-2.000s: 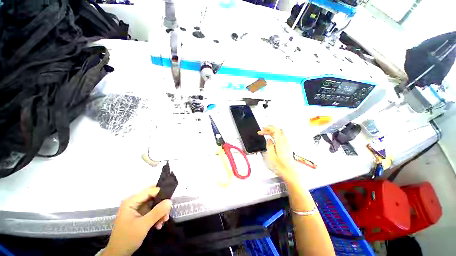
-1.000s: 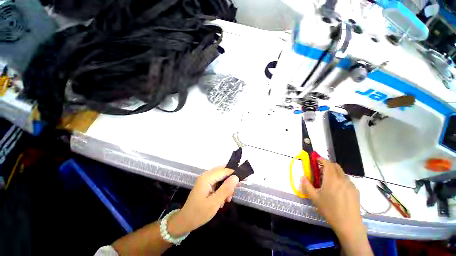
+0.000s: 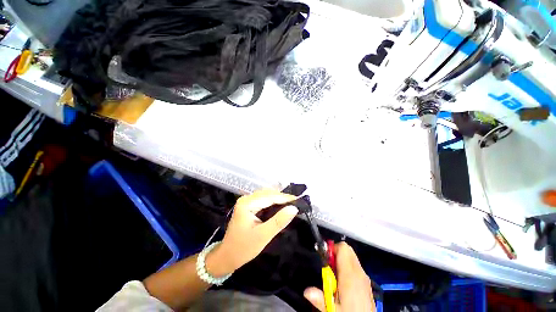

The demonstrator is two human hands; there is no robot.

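My left hand (image 3: 255, 222) pinches the end of a black strap (image 3: 295, 189) at the table's front edge. My right hand (image 3: 350, 281) holds the scissors (image 3: 329, 281) by their red and yellow handles, low in front of the table edge. The blade tips touch or lie right beside the strap end at my left fingertips; whether they cut into it cannot be told. The rest of the strap is lost against the dark area below.
The sewing machine (image 3: 518, 91) stands at the right, with the phone (image 3: 455, 173) and snips (image 3: 501, 237) near it. A black strap heap (image 3: 183, 49) lies at upper left, beside a clear bag of metal pieces (image 3: 306, 84). Blue crates (image 3: 137, 207) stand below the table.
My right hand has lifted the scissors off the table and brought them left and down to the strap end. My left hand still holds the strap. The view has shifted left.
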